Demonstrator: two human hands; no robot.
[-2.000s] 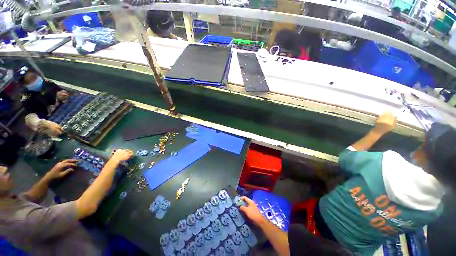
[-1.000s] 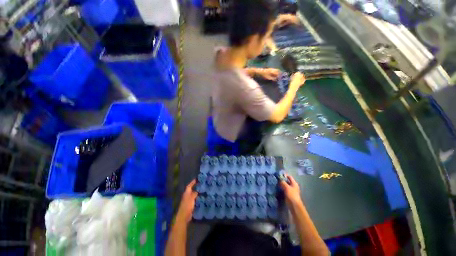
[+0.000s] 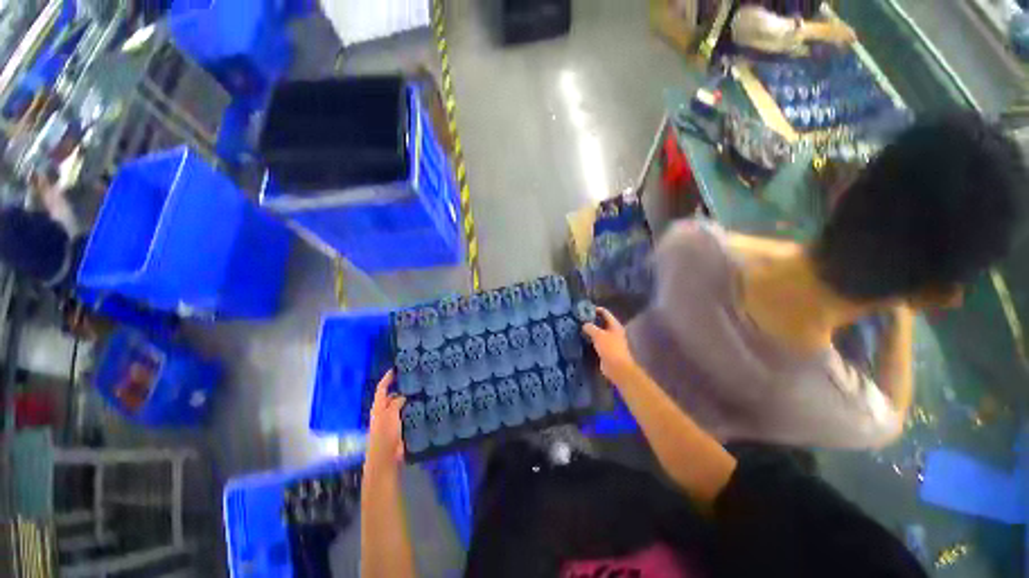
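A black carrying board [image 3: 493, 438] with rows of pale blue-grey housings [image 3: 485, 367] is held in front of my body, above the floor. The housings have dark patterned round faces. My left hand [image 3: 386, 418] is bare and grips the board's left edge. My right hand [image 3: 607, 341] is bare and grips its right edge near the top corner, with the thumb by a housing. The fingers under the board are hidden.
Blue totes stand at the left [image 3: 169, 243], below the board [image 3: 344, 373] and at the bottom left [image 3: 243, 525]. Black boards [image 3: 339, 130] top another tote. A person [image 3: 767, 327] sits close at my right by the green bench [image 3: 959, 350]. Yellow-black tape [image 3: 457, 147] crosses the floor.
The board of housings has been lifted off the bench and carried leftward, with both hands on it. The view has swung left to the totes and aisle, and the seated person is now at my right.
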